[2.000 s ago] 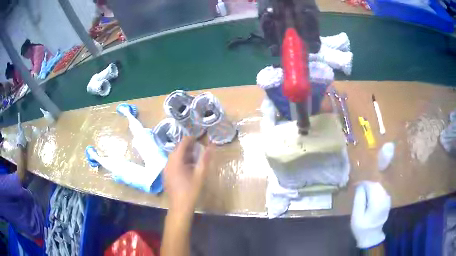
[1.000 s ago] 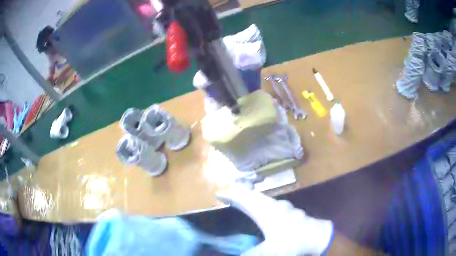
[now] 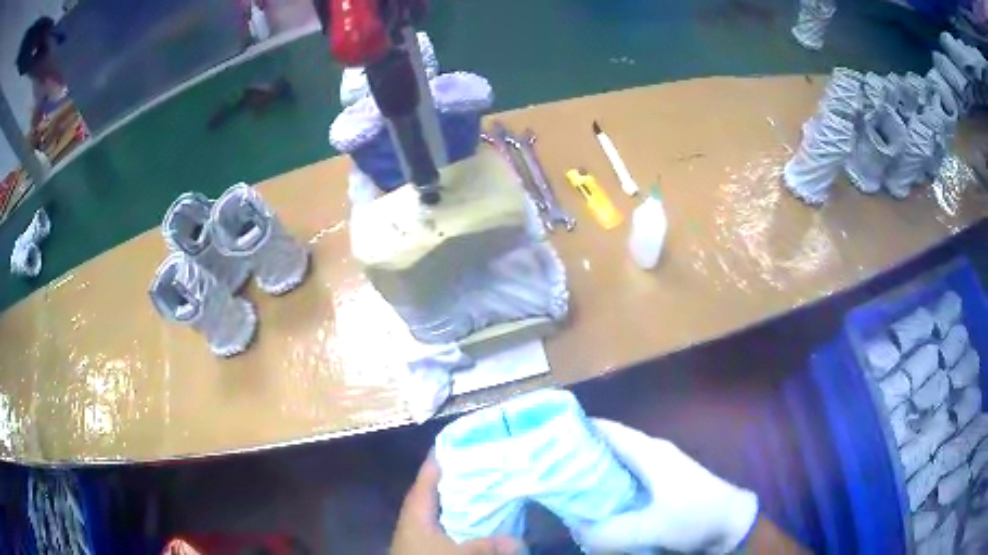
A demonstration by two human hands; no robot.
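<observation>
My bare left hand (image 3: 439, 520) and my white-gloved right hand (image 3: 672, 493) hold a light-blue two-legged form (image 3: 531, 461) in front of the bench's near edge. Its oval rim with the openings faces up. The left hand grips its left side, the right hand its right side; the lower part is cut off by the picture's edge. Beyond it, a cream-yellow pressing block (image 3: 444, 233) sits under the toggle clamp (image 3: 406, 114) with its red handle. A grey-white cloth pad (image 3: 482, 287) lies crumpled beneath the block.
Three grey-white tubular pieces (image 3: 265, 255) stand at left, a larger cluster (image 3: 883, 141) at right. Wrenches (image 3: 533, 179), a marker pen (image 3: 615, 157), a yellow knife (image 3: 594, 198) and a squeeze bottle (image 3: 648, 230) lie right of the clamp. A blue crate (image 3: 883, 434) of pieces is at lower right.
The light-blue form has left the bench and is now in both hands, rim up. The view has swung right, showing more of the right cluster and crate. The bottle stays beside the tools.
</observation>
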